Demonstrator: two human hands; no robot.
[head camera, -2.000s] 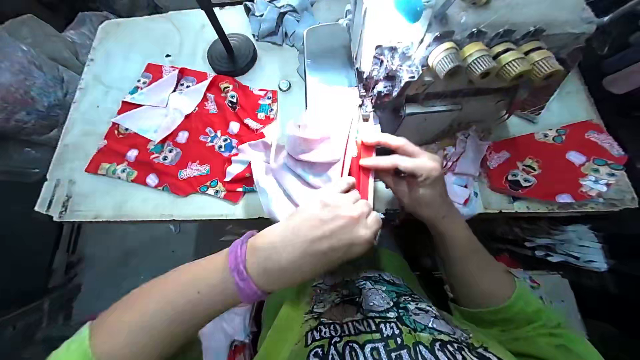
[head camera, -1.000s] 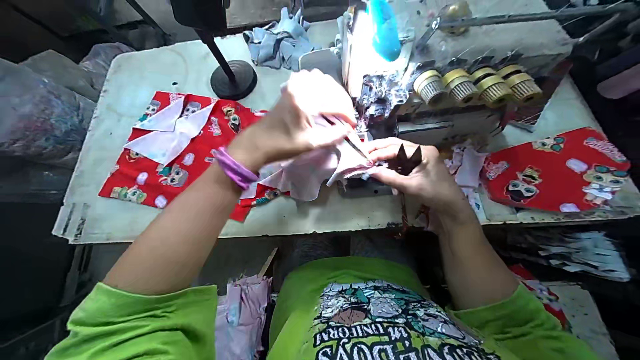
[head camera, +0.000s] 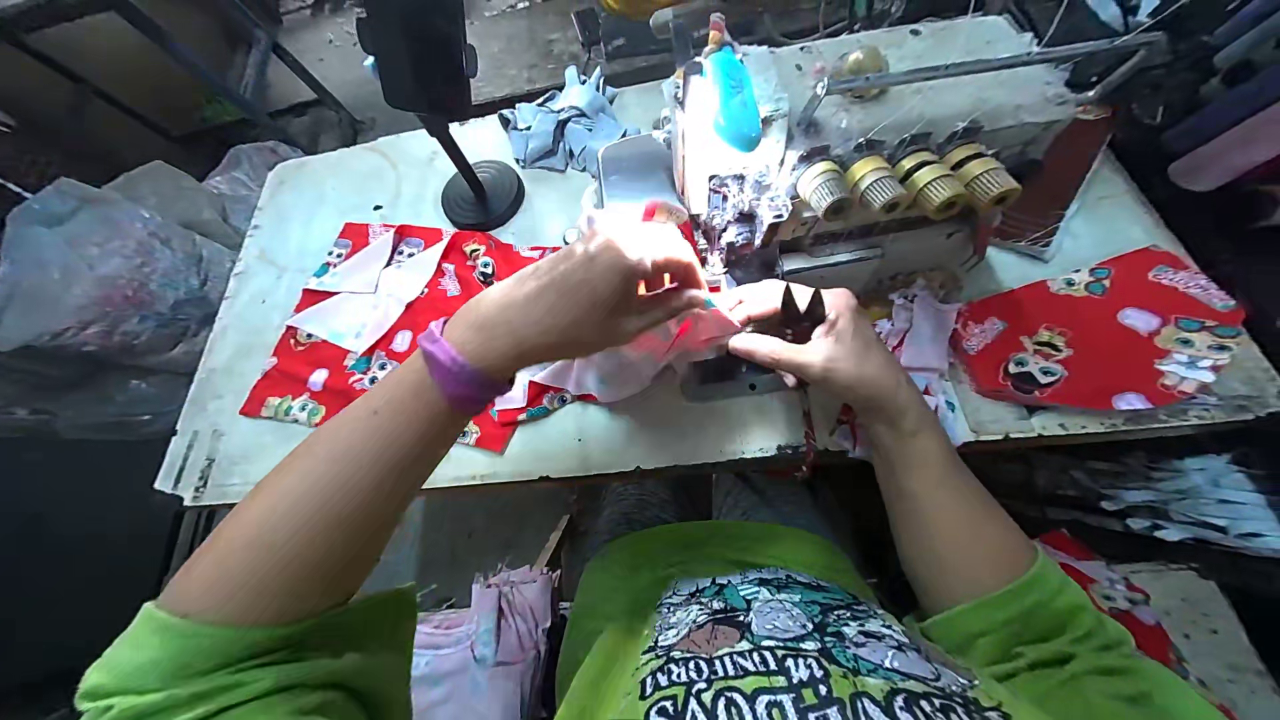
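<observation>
Just left of the overlock sewing machine's needle area (head camera: 735, 235), my left hand (head camera: 610, 285) has its fingers closed on pink and red fabric (head camera: 650, 355). My right hand (head camera: 820, 345) pinches the right end of that fabric between thumb and forefinger, in front of the presser foot. Dark pointed blades, apparently thread snips (head camera: 802, 310), stick up from within my right hand; their handles are hidden. Under my left forearm lies a red printed garment piece (head camera: 440, 290) with white collar-like flaps (head camera: 375, 300).
A black stand (head camera: 483, 195) and grey cloth scraps (head camera: 568, 122) stand and lie at the back left. Four-dial tension knobs (head camera: 880, 185) line the machine. A red printed panel (head camera: 1100, 340) lies at right on the white table (head camera: 600, 445). Pink pieces (head camera: 485, 650) hang below; plastic bags (head camera: 110, 270) sit left.
Two seconds ago both hands were on fabric with a red strip by the machine's foot. The snips' blades show in my right hand since one second ago. My left hand has lowered slightly toward the fabric.
</observation>
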